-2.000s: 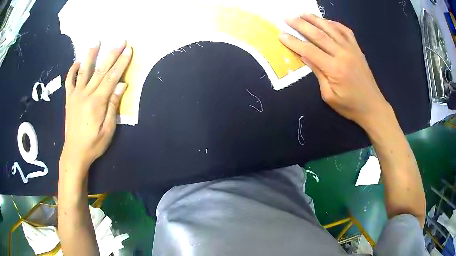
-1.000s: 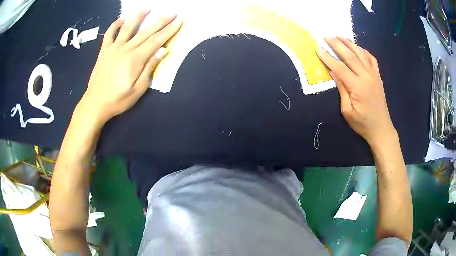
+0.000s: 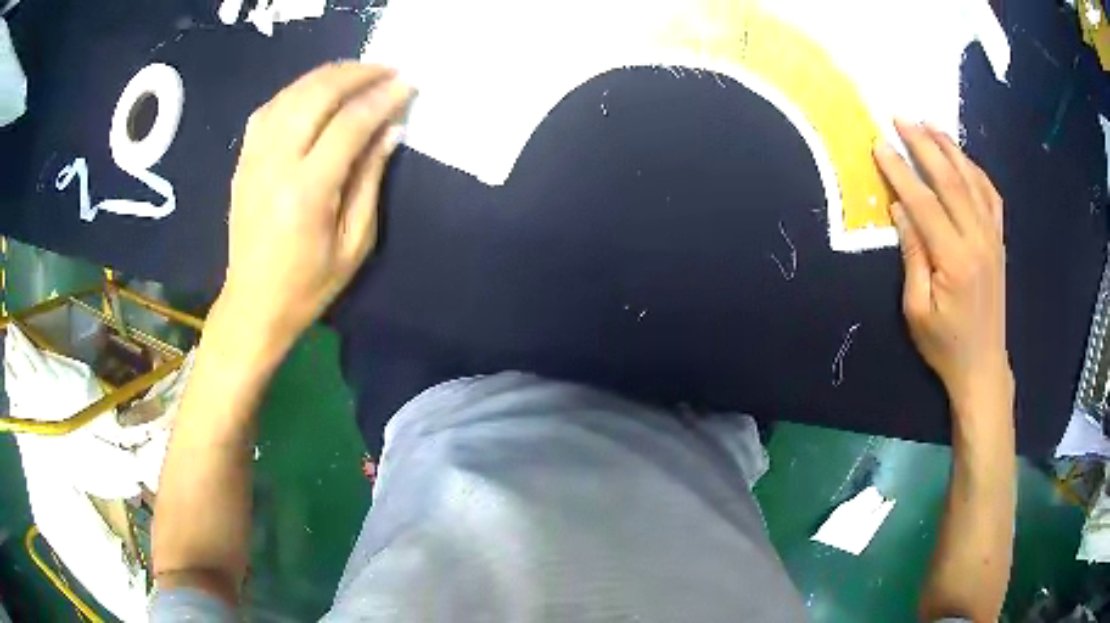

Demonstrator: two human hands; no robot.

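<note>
A large white garment panel lies on the black padded table, its deep U-shaped curve facing me. A yellow-orange curved template lies along the right side of the curve; no yellow shows on the left side. My left hand is at the panel's left near edge, thumb and fingers close together on the cloth; its fingertips are partly hidden. My right hand rests with extended fingers on the template's right end and the panel beside it.
A white tape roll with a loose tail lies at the left, with white scraps above it. Loose threads lie on the black cloth. A yellow-framed rack with white cloth stands below left. A white scrap is on the green floor.
The view has shifted. The yellow on the panel's left side no longer shows. My left hand has gone from spread flat to fingers drawn together at the edge. My right hand stays at the template's right end.
</note>
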